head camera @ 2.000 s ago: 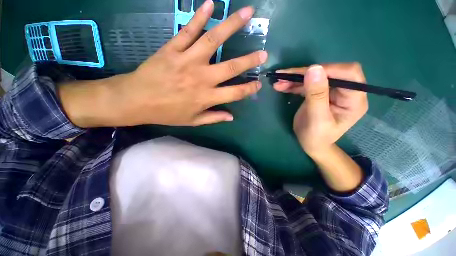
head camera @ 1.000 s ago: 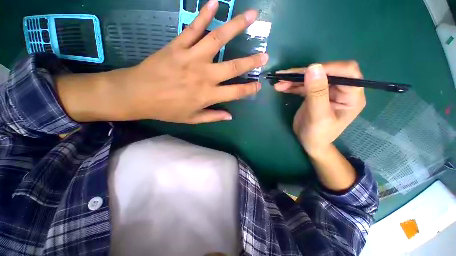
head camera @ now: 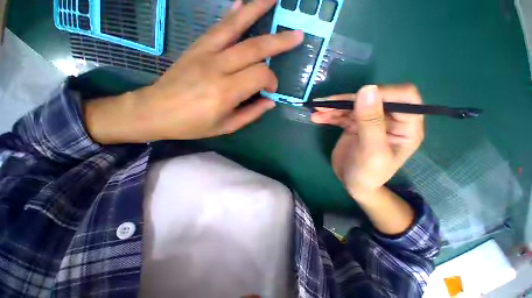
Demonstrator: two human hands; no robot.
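A light-blue housing (head camera: 303,22) lies in front of me over a clear glossy backing sheet (head camera: 353,49). My left hand (head camera: 204,87) lies with spread fingers over the housing's left side, one fingertip on the bar above its window. My right hand (head camera: 379,134) holds black tweezers (head camera: 426,109) like a pen. Their tip touches or nearly touches the housing's near end, at its right corner. Whether a strip is at the tip is too small to tell.
A second light-blue housing lies at the upper left, overlapping a sheet with rows of dark bars (head camera: 125,58). Loose clear liners (head camera: 472,186) lie at the right. A white item with an orange patch (head camera: 453,285) is at the lower right.
My left hand's fingers have shifted and bent, uncovering the housing's window and near end. The housing now shows farther right and tilted. The tweezer tip has come to its near edge.
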